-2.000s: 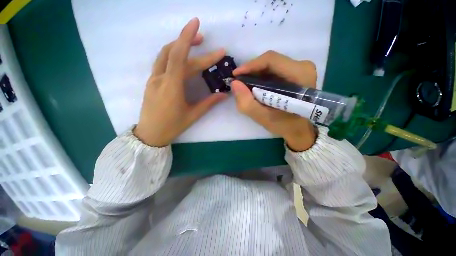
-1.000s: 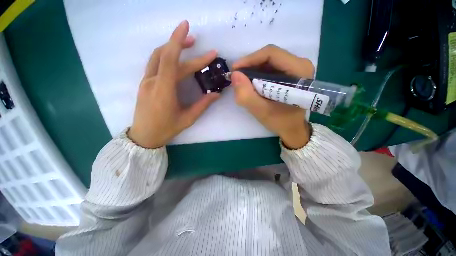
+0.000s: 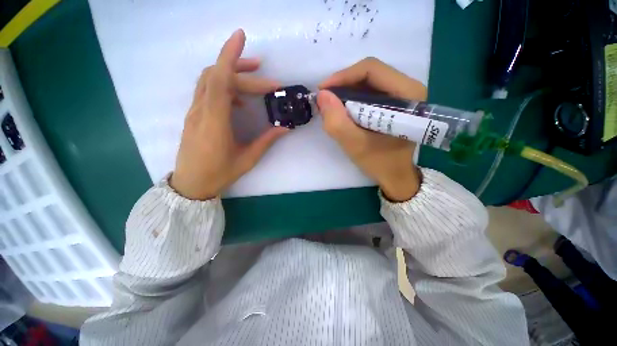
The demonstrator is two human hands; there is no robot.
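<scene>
A small black module [image 3: 289, 107] with small white spots lies on the white paper sheet [image 3: 270, 165]. My left hand [image 3: 220, 121] holds it at its left side, with the index fingertip on its upper edge and the thumb at its lower edge. My right hand [image 3: 372, 121] holds the glue syringe [image 3: 396, 121] like a pen. The syringe's front end is at the module's upper right edge; whether it touches cannot be told. A green cap [image 3: 477, 140] and a pale yellow hose [image 3: 555, 164] are at the syringe's rear.
A white parts tray [image 3: 47, 223] with a few black modules stands at the left. Black specks mark the sheet's far part. On the green bench at the right lie a dark spare syringe [image 3: 511, 47] and a black box [image 3: 582, 88] with a round knob. A person's legs show at the lower right.
The module has turned between my left fingers and now lies nearly square. It and both hands sit slightly further left than two seconds ago. The syringe tip has moved from its face to its right edge.
</scene>
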